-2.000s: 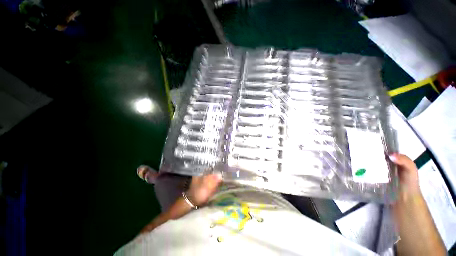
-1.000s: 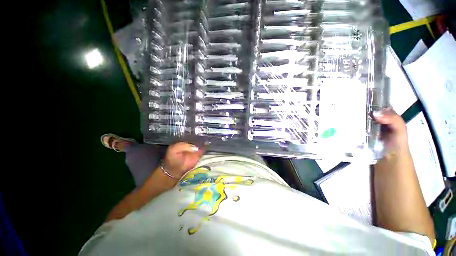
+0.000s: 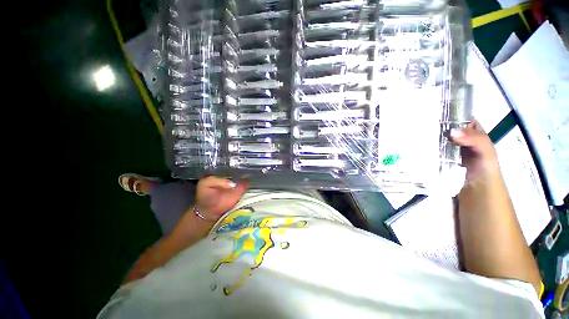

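Note:
A large clear blister tray (image 3: 262,99) with rows of small slim parts in its pockets is held over my lap, its top cut off by the picture edge. A white product label (image 3: 408,118) with a green dot is at its near right corner. My left hand (image 3: 218,196) grips the near edge at the left, thumb on top, fingers hidden below. My right hand (image 3: 475,149) grips the right edge, thumb on top. Glare covers much of the tray's right half.
White papers (image 3: 533,99) lie on the green bench at the right, with yellow tape lines (image 3: 499,15) behind them. More papers (image 3: 424,230) lie beside my right forearm. A tape roll (image 3: 561,298) is at the lower right edge. Dark green floor (image 3: 62,156) is at the left.
The tray has come closer to my body and up in the picture, and is more level. Both hands keep their grip on it. The view has shifted slightly in the last second.

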